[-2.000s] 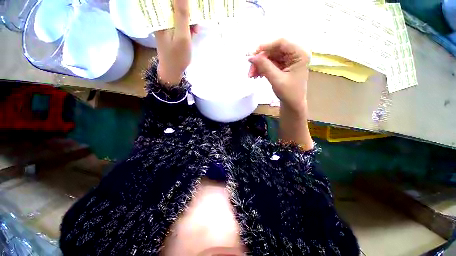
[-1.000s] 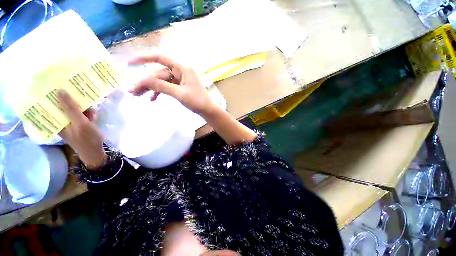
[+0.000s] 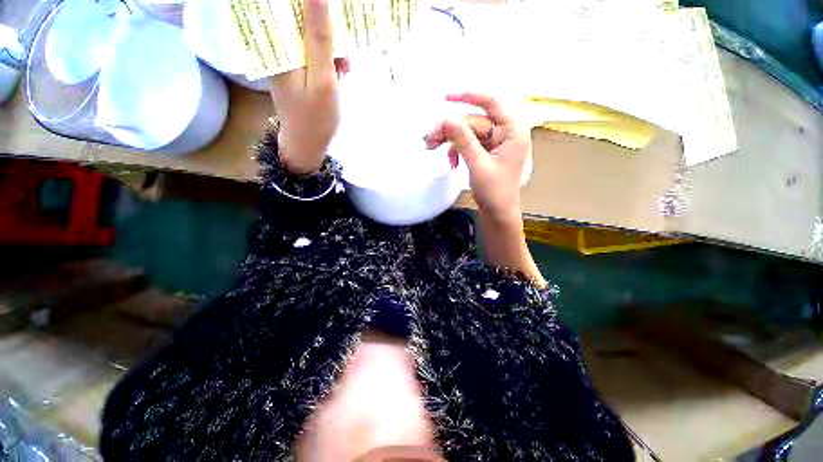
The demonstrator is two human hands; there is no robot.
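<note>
A white container [image 3: 402, 194], round and glossy, stands at the table edge in front of my chest; its upper part is overexposed. My left hand [image 3: 309, 104] holds a pale yellow label sheet [image 3: 271, 36] with rows of small dark print, above and left of the container. My right hand [image 3: 492, 153] is over the container's right side, with thumb and index finger close together and the other fingers curved. Whether a small label is between the fingertips cannot be told. The container's top is washed out by glare.
White containers [image 3: 185, 113] with clear hoops lie at the left. Label sheets [image 3: 710, 90] and folded yellow paper [image 3: 600, 124] lie on the right over the cardboard covering [image 3: 749, 185]. A yellow crate [image 3: 623, 241] and a red shape [image 3: 86, 206] show below the table.
The view turned right and back. Against the oldest frame, my right hand is slightly lower and further left, nearer the container. My left hand still holds the label sheet.
</note>
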